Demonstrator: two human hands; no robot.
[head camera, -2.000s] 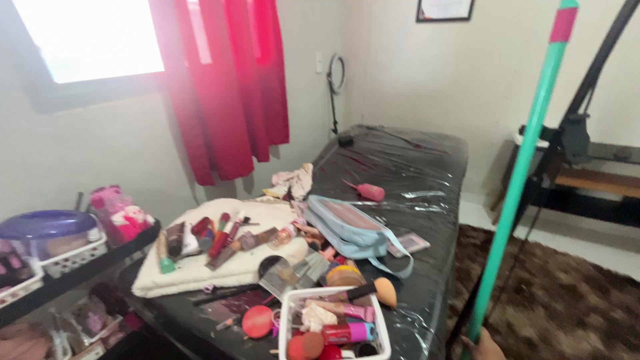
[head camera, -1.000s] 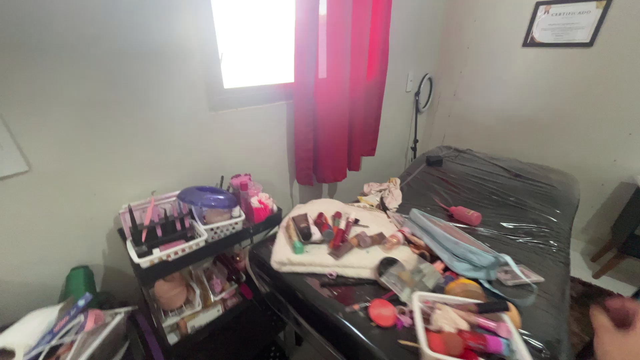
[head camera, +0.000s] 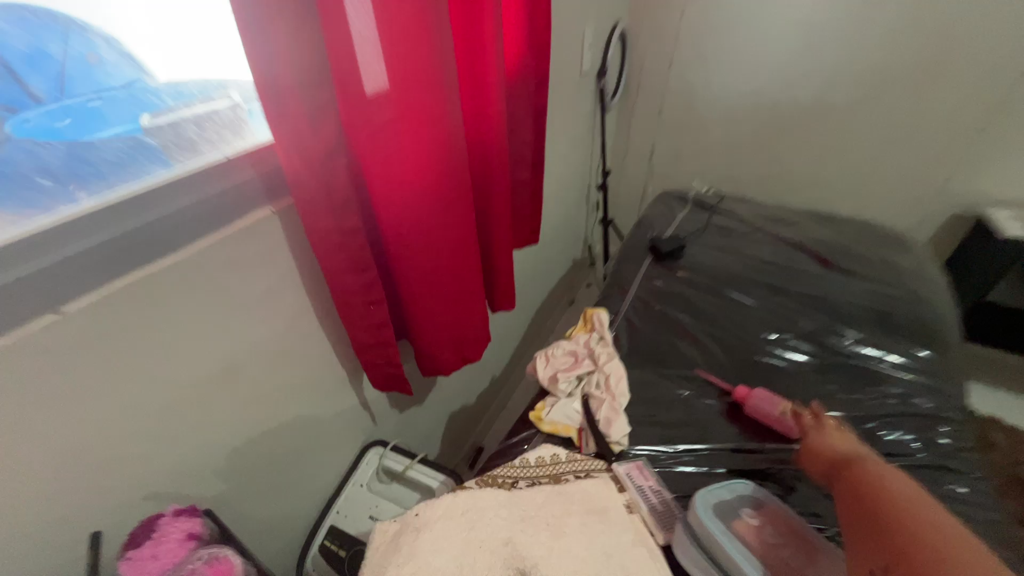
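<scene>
My right hand (head camera: 824, 442) reaches in from the lower right, its fingers around the base of a pink squeeze bottle with a long nozzle (head camera: 764, 410). The bottle lies over the black plastic-covered bed (head camera: 744, 288), nozzle pointing up and left. Nearer to me are a light blue pouch with a clear top (head camera: 748, 524), a flat case with rows of small marks (head camera: 650, 498) and a cream towel with a patterned brown border (head camera: 520, 528). A crumpled pink and yellow cloth (head camera: 588, 376) lies at the bed's left edge. My left hand is not in view.
A red curtain (head camera: 416, 176) hangs by the window at left. A ring light on a stand (head camera: 608, 120) stands in the corner. A small black object with a cable (head camera: 666, 248) lies on the bed. Low at left are a white and black appliance (head camera: 376, 496) and a fluffy pink item (head camera: 168, 540).
My right hand, at the lower right edge a second ago, has moved onto the bed and taken hold of the pink bottle. The view has moved closer to the curtain and bed.
</scene>
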